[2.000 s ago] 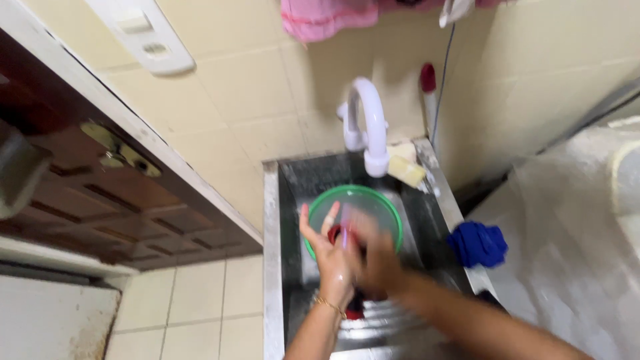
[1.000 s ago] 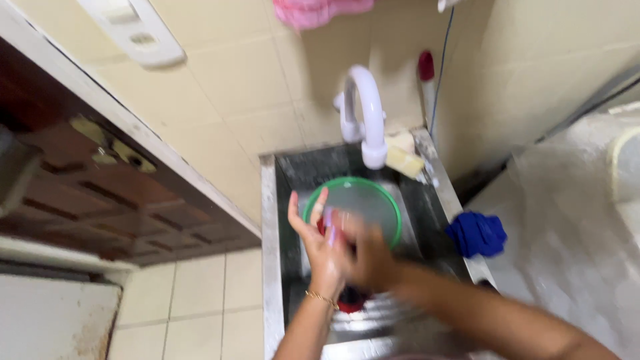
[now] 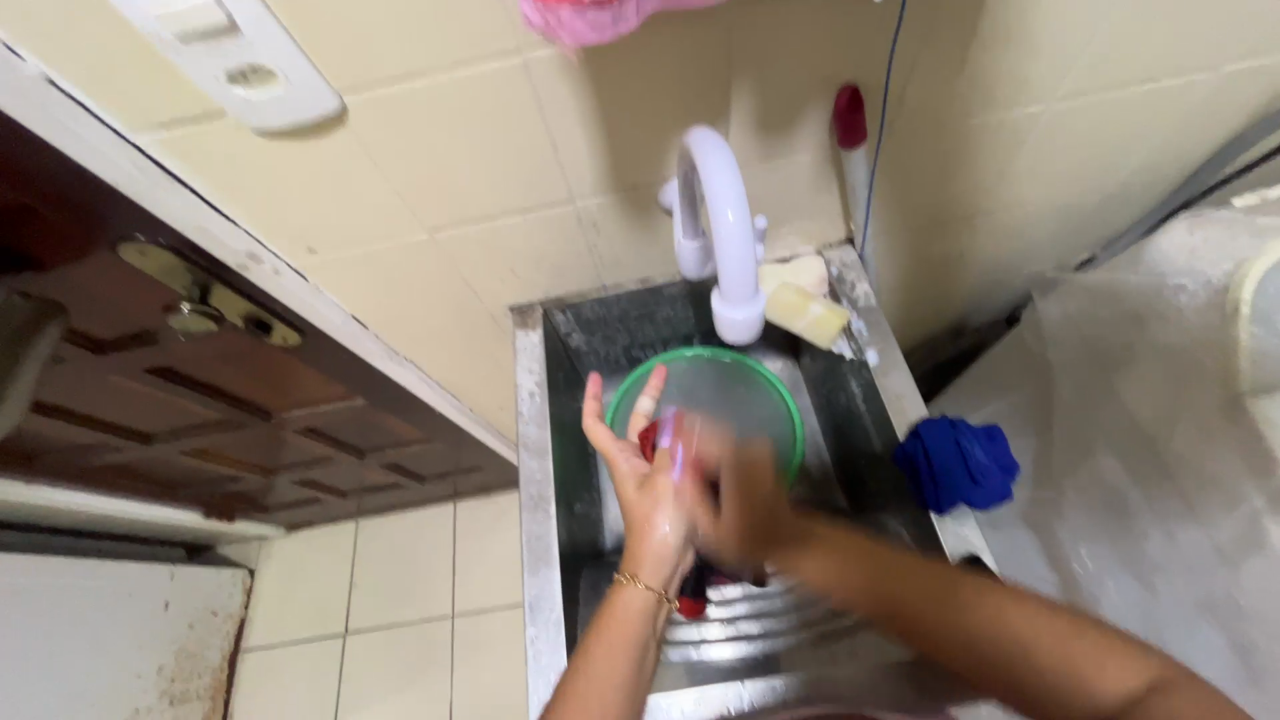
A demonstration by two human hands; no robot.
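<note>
Over a metal laundry sink (image 3: 535, 500) my two hands meet. My left hand (image 3: 650, 480), with a bracelet at its wrist, has some fingers spread and grips a dark red cloth (image 3: 648, 440) near the thumb. My right hand (image 3: 735, 490) is blurred and lies against the left one, over the cloth; its fingers cannot be made out. A dark and red part of cloth (image 3: 691, 606) hangs below the hands over the ribbed washboard (image 3: 740, 640). Behind them in the basin is a round tub with a green rim (image 3: 705, 352), partly hidden by the hands.
A white curved faucet (image 3: 722, 210) rises above the tub. Yellowish soap bars (image 3: 805, 312) lie at the sink's back right corner. A bundled blue cloth (image 3: 960, 463) rests on the right edge. A red-topped brush or handle (image 3: 850, 120) leans on the wall. At left is a brown door (image 3: 250, 400).
Both hands stay together over the sink, with the right hand blurred in every frame. The tub, soap and blue cloth have not plainly moved.
</note>
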